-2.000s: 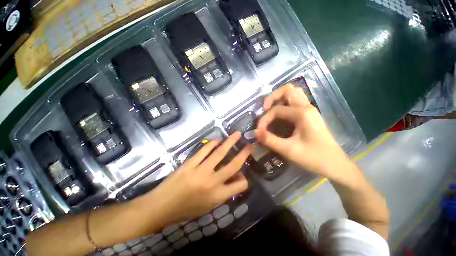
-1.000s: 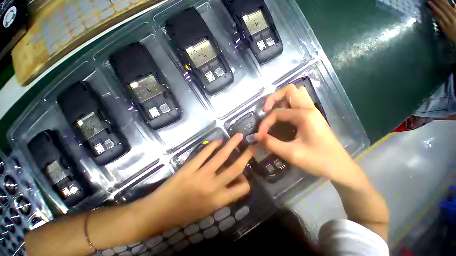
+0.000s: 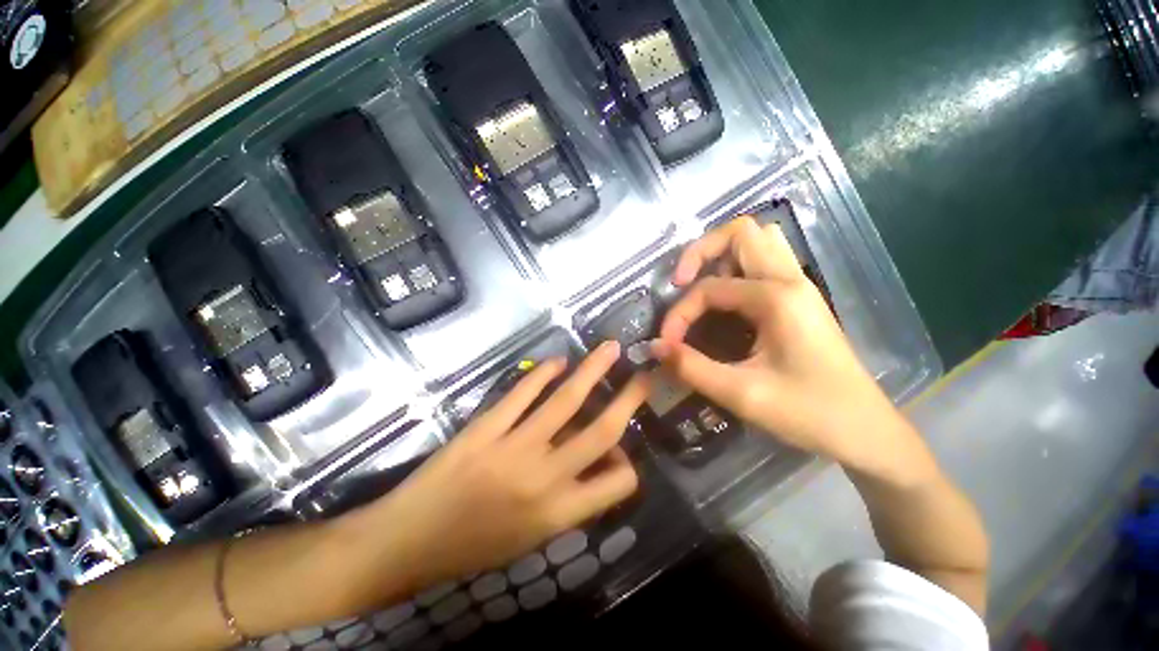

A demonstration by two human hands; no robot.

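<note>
My right hand (image 3: 775, 350) pinches a small pale adhesive pad (image 3: 644, 351) between thumb and forefinger, over the upper back of a black phone housing (image 3: 623, 314) in the near row of the clear blister tray (image 3: 877, 286). My left hand (image 3: 521, 458) lies palm down with fingers spread, its fingertips on that housing beside the pad. The hands hide much of this housing and its neighbours. A pale adhesive sheet with rows of ovals (image 3: 534, 572) lies under my left forearm at the near edge.
Several black phone housings (image 3: 369, 219) fill the tray's far row, back side up. A yellow board (image 3: 76, 140) with an oval sheet is behind at the left. A round parts tray (image 3: 38, 509) is at far left. The green bench (image 3: 979, 153) extends right; grey floor shows lower right.
Both hands stay almost in place at the same housing, the right still pinching the pad. Another person's hand, seen at the top right one second ago, has left the view.
</note>
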